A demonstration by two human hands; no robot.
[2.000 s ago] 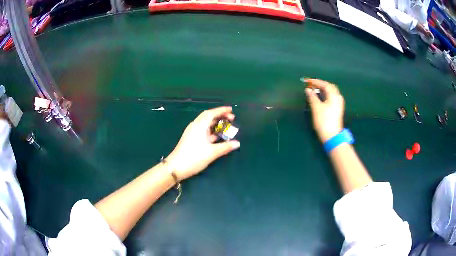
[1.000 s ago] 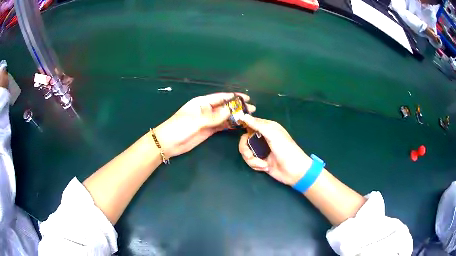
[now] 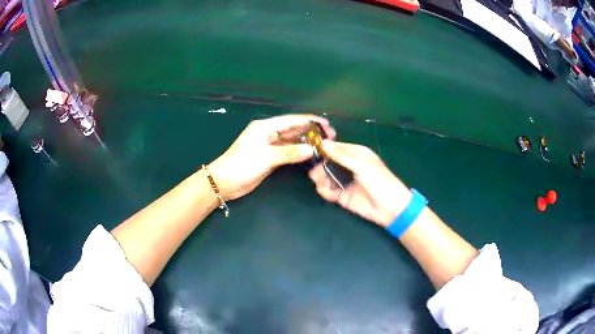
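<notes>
My left hand (image 3: 264,153) holds the small watch housing (image 3: 312,135), dark with a yellow-gold patch inside, between thumb and fingers above the green mat. My right hand (image 3: 362,179) holds the display module (image 3: 338,173), a dark flat piece with a light edge, tilted just below and right of the housing. The right fingertips touch or nearly touch the housing's right side. The fingers hide much of both pieces, and whether the flex tail is joined to the housing cannot be told.
Small dark and gold parts (image 3: 524,144) lie at right, above two red round pieces (image 3: 547,200). A metal upright (image 3: 49,49) with silver round pieces stands at left. A red tray (image 3: 398,4) and white sheet (image 3: 499,29) lie at the far edge. A person's white sleeve shows at left.
My right hand came from the right, now with the display, to my left hand at the housing. Since one second ago the display has tilted and the left thumb has moved onto the housing.
</notes>
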